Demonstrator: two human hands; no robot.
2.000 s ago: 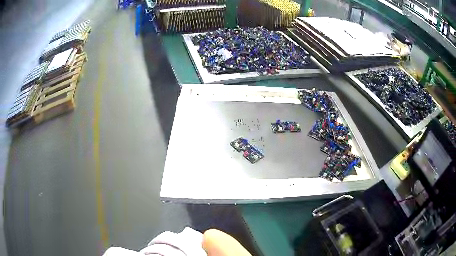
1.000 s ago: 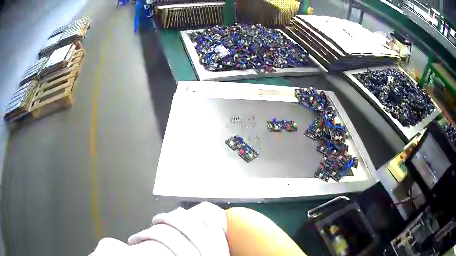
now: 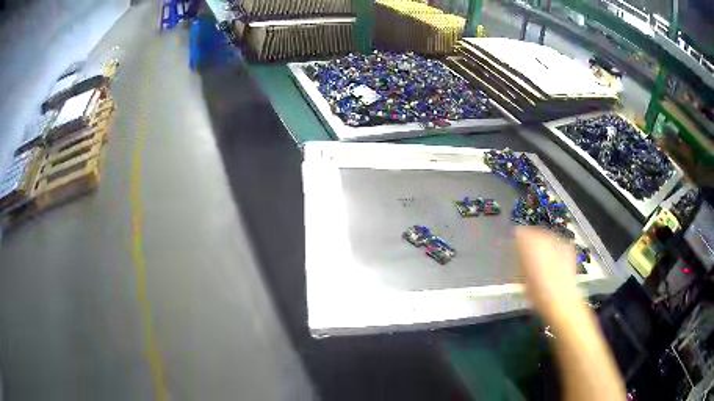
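Observation:
My left hand (image 3: 544,254) is blurred over the right part of the white-rimmed tray (image 3: 391,312), with its bare forearm coming up from the bottom right. Its fingers cannot be made out, nor whether they hold a board. It hides some of the circuit boards (image 3: 540,207) heaped along the tray's right side. A pair of touching boards (image 3: 429,243) lies on the grey tray floor, and another small group (image 3: 477,207) lies behind it. My right hand is not in view.
Trays heaped with boards stand behind (image 3: 399,90) and at the back right (image 3: 618,153). Flat stacked sheets (image 3: 540,66) lie at the back. A yellow-green device (image 3: 648,247) and dark equipment are at the right edge. A wooden pallet (image 3: 74,160) is on the floor at left.
The view has shifted, so the tray sits further right. The light sleeve has left the bottom edge. The hand now shows over the tray's right side, where earlier only the arm was seen lower down.

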